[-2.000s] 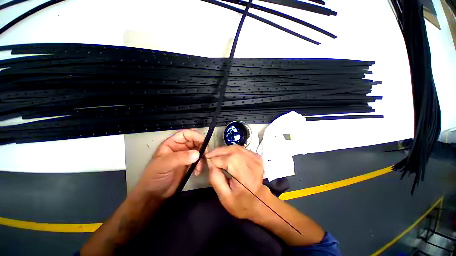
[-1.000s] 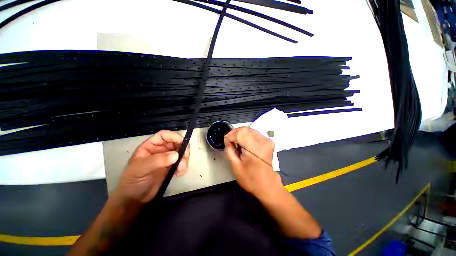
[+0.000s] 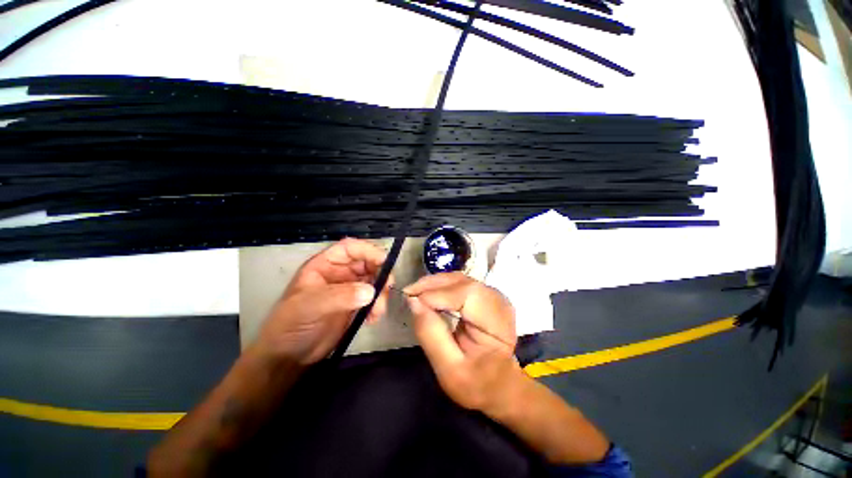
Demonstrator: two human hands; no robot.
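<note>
A long narrow black strap (image 3: 407,217) runs from my left hand up across the pile and over the table. My left hand (image 3: 322,297) is bare and pinches the strap near its lower end. My right hand (image 3: 464,329) is bare and holds a very thin applicator (image 3: 479,329) like a pen, its tip close to the strap's right edge; whether it touches is too small to tell. A small round pot (image 3: 447,250) of glossy dark liquid stands just above my right hand.
A wide pile of punched black straps (image 3: 234,168) lies across the white table (image 3: 654,65). A beige-grey board (image 3: 266,280) lies under the pot. A crumpled white cloth or paper (image 3: 525,266) is right of the pot. A thick strap bundle (image 3: 794,177) hangs over the edge at right.
Since one second ago my right hand has moved from the pot's rim to beside the strap with the applicator. My left hand still holds the strap. The whole view has shifted slightly.
</note>
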